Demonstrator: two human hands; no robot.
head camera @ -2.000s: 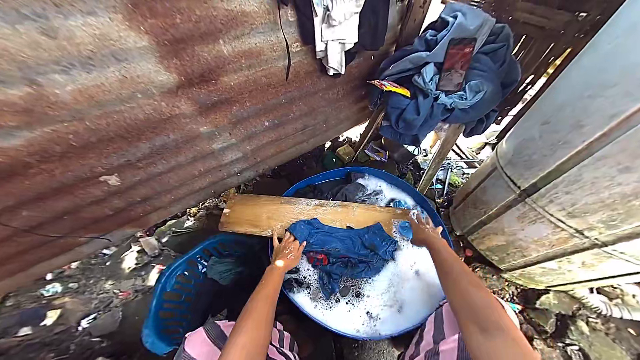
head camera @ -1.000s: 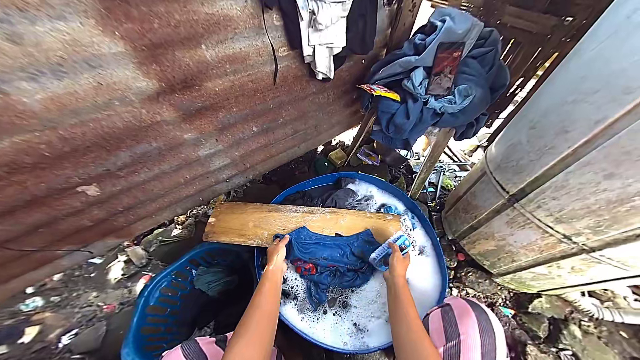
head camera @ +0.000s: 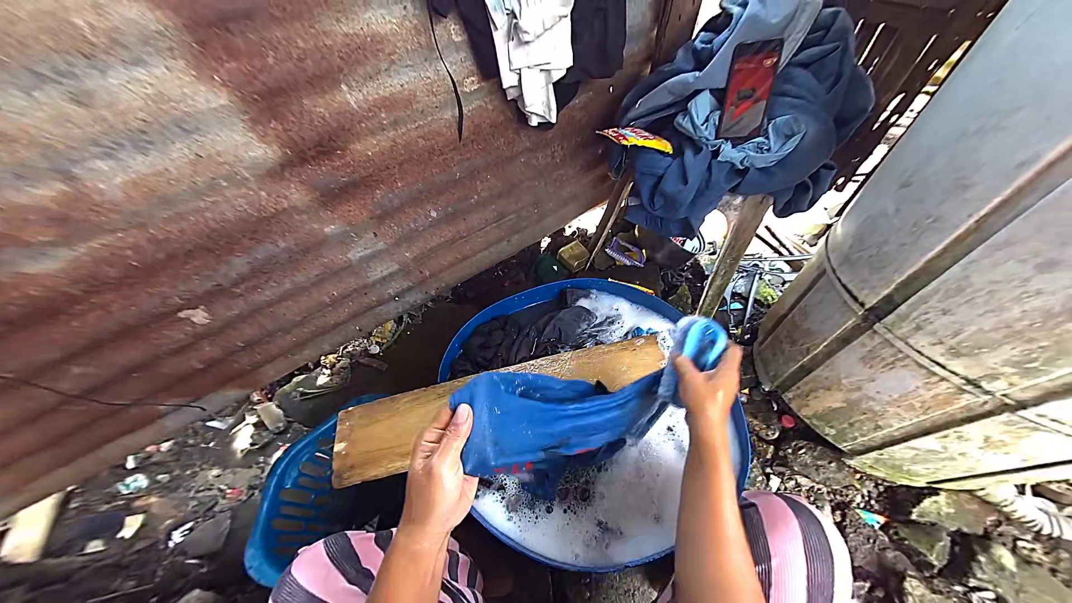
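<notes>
A wet blue garment point(head camera: 553, 414) stretches between my hands above the wooden board and the suds. My left hand point(head camera: 444, 469) grips its left edge, thumb on top. My right hand point(head camera: 706, 381) is closed on its bunched right end, where a lighter blue part point(head camera: 699, 339) loops over the fingers. Beneath, the wooden board point(head camera: 381, 435) lies slanted across the blue basin point(head camera: 519, 297), which holds soapy water point(head camera: 620, 511) and dark wet clothes point(head camera: 536, 331). Part of the board and the garment's underside are hidden.
A blue slotted basket point(head camera: 268, 519) is left of the basin. Behind stands a wooden-legged support point(head camera: 733, 251) heaped with blue clothes point(head camera: 678, 184), a phone point(head camera: 749, 88) and a yellow-red packet point(head camera: 636, 138). Rusty corrugated metal point(head camera: 251, 209) rises at left, a large metal tank point(head camera: 938, 318) at right.
The blue garment has been lifted off the board and is now stretched out between both hands. Its right end has come up with my right hand.
</notes>
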